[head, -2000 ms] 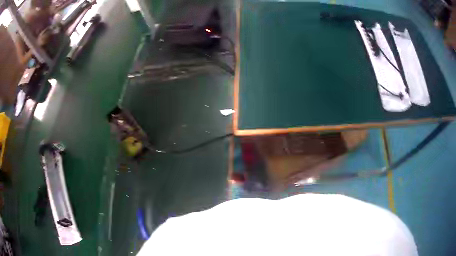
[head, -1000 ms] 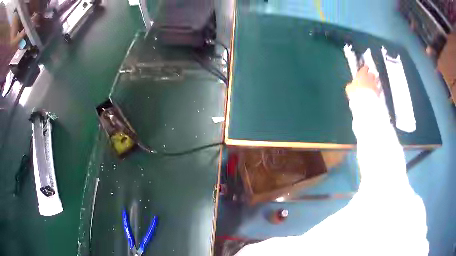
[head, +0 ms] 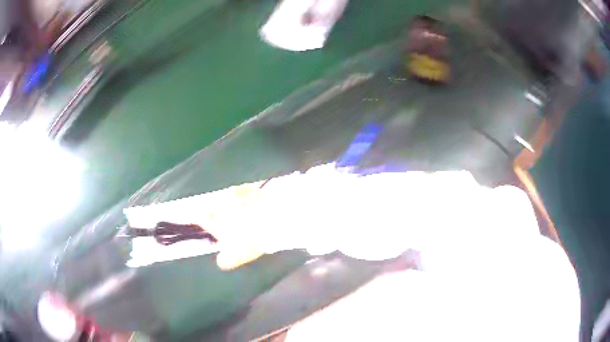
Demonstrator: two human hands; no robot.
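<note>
A white slotted-looking housing (head: 147,255) lies across the middle left of the view, washed out, with a bundled black lead (head: 175,232) at its left end. My right hand (head: 237,257) is shut on the housing; it is overexposed and only its finger edge shows below. The white sleeve runs back to the right. My left hand is not visible.
Blurred blue-handled cutters (head: 361,145) lie behind the sleeve. The iron stand with a yellow part (head: 428,57) is at the upper right of the bench. A white cover end (head: 304,27) shows at the top. An orange bench edge (head: 535,184) runs at right.
My right hand has moved from the side table to the main bench and now holds a white housing with a black lead. The view has swung left and is blurred.
</note>
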